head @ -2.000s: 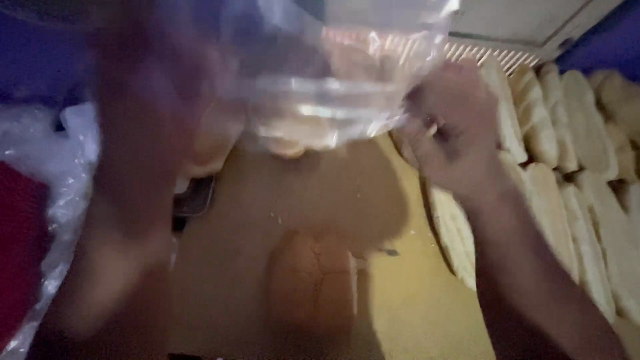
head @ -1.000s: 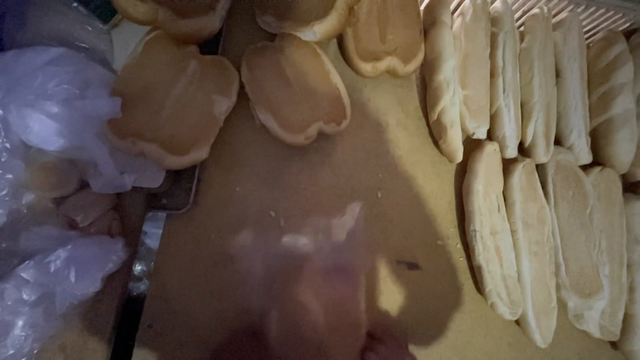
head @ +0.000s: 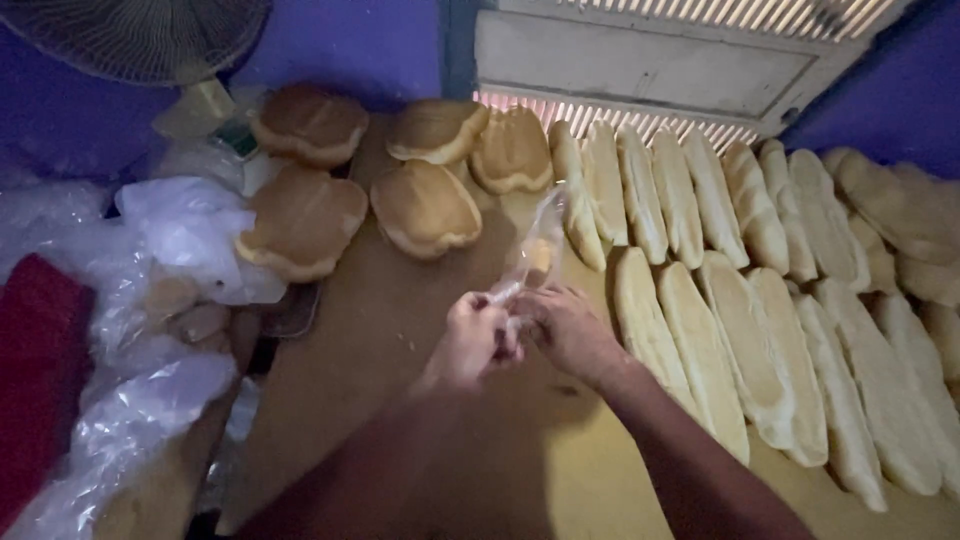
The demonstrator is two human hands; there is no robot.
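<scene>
Both hands meet at the middle of the view, over a brown and yellow work surface (head: 450,450). My left hand (head: 476,337) and my right hand (head: 562,326) pinch the gathered neck of a clear plastic bag (head: 551,217). Inside the bag shows a piece of bread (head: 540,255), partly hidden by the right fingers. Beyond the hands lie several round bread loaves (head: 426,206) with a cleft at one end. Long bread loaves (head: 667,330) stand in two rows just right of my right hand.
Crinkled plastic bags (head: 180,232) and clear plastic sheeting (head: 135,412) heap along the left side, beside a red object (head: 41,390). A fan (head: 142,37) stands at the back left. Behind the bread is a slatted panel (head: 637,67), with more loaves (head: 892,195) at the far right.
The view has swung widely. The round bread that lay on the near surface two seconds ago no longer shows there. Both hands now come together at the bag's neck; earlier they were apart, holding up clear plastic.
</scene>
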